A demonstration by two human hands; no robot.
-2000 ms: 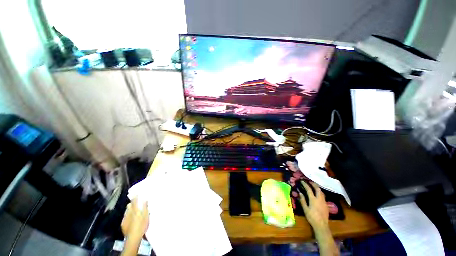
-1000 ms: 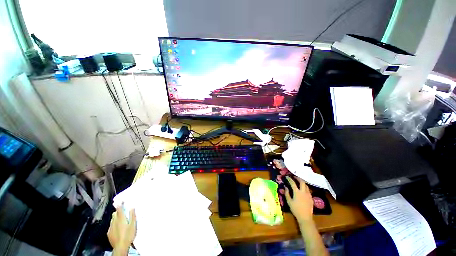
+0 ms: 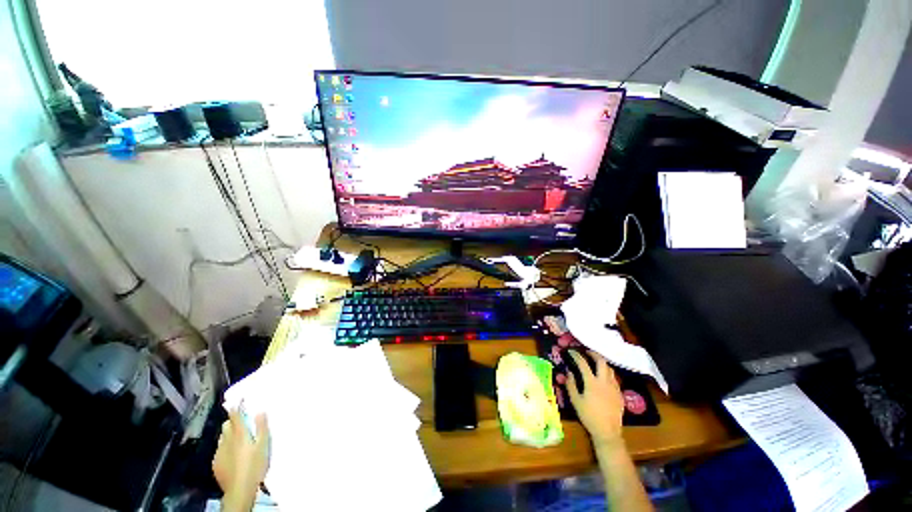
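Observation:
My right hand [image 3: 597, 395] rests over the black mouse [image 3: 578, 366], its fingers on it, on a black mouse pad [image 3: 640, 403] with pink-red pattern. My left hand [image 3: 240, 455] is at the left edge of a loose stack of white paper sheets [image 3: 345, 430], fingers at the sheets' edge; its grip is washed out and partly unclear. The monitor [image 3: 465, 155] shows a desktop with a palace picture and icons. The backlit keyboard [image 3: 435, 315] lies below it. A black smartphone [image 3: 455, 387] and a yellow-green packet [image 3: 529, 400] lie between the sheets and the mouse.
A power strip [image 3: 322, 261] with plugs and tangled cables lies behind the keyboard. Crumpled white paper [image 3: 603, 325] lies beside the mouse pad. A black printer [image 3: 750, 310] with a printed sheet [image 3: 803, 448] at its front stands at the right. A blue touchscreen [image 3: 22, 290] shows at far left.
The view has turned to the right since the earliest frame, so things sit further left in it. The hands, sheets and desktop picture look otherwise much the same.

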